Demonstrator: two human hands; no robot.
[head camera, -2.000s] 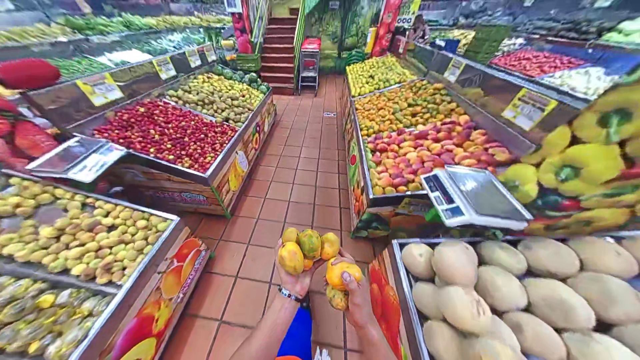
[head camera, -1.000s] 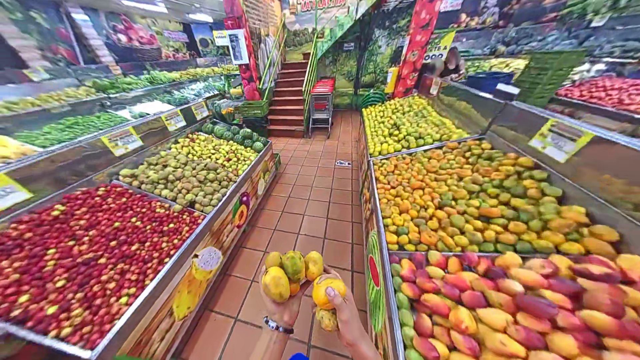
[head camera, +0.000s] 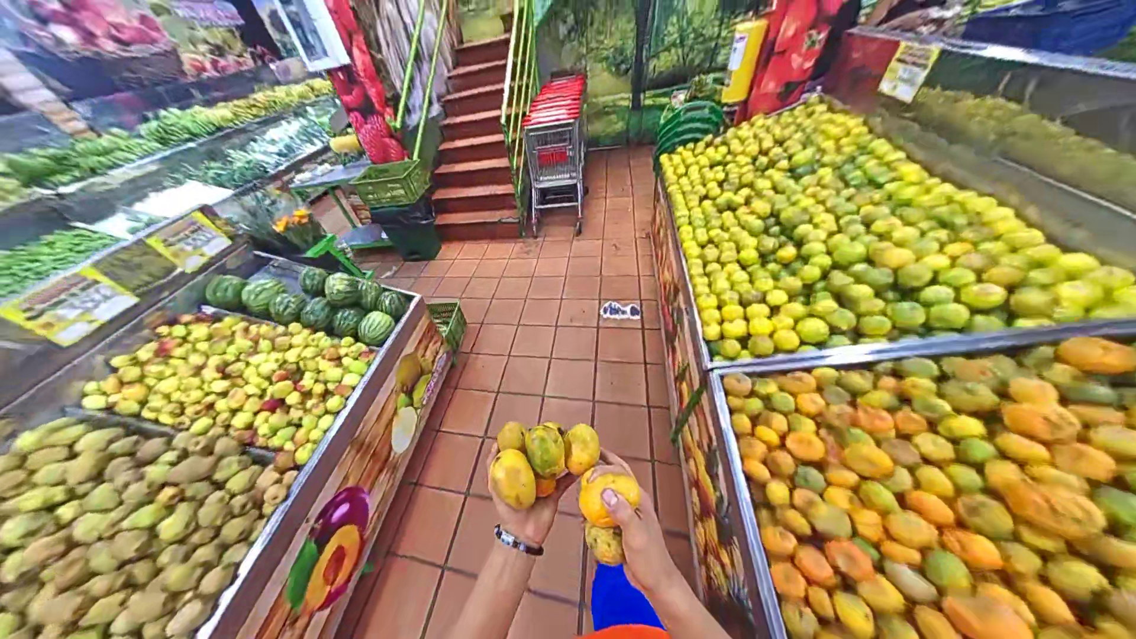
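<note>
My left hand (head camera: 525, 519), with a banded watch or bracelet at the wrist, cradles several yellow-green round fruits (head camera: 545, 450) above the aisle. Close beside it on the right, my right hand (head camera: 641, 524) grips a yellow-orange fruit (head camera: 609, 497) with the thumb across its front. A smaller mottled fruit (head camera: 604, 543) hangs just beneath that one, against the same hand. The fruits partly hide the fingers and palms of both hands. The exact kind of fruit cannot be told.
Bins of orange-green fruit (head camera: 923, 497) and yellow-green citrus-like fruit (head camera: 852, 240) line the right. Brown-green fruit (head camera: 115, 524), small apple-like fruit (head camera: 240, 373) and watermelons (head camera: 342, 289) fill the left stand. Shopping carts (head camera: 555, 151) stand by red stairs (head camera: 479, 142) beyond the tiled aisle.
The view has moved forward along the aisle, so the stairs and carts look nearer and the red fruit bin on the left is out of view. Both hands still hold the fruits.
</note>
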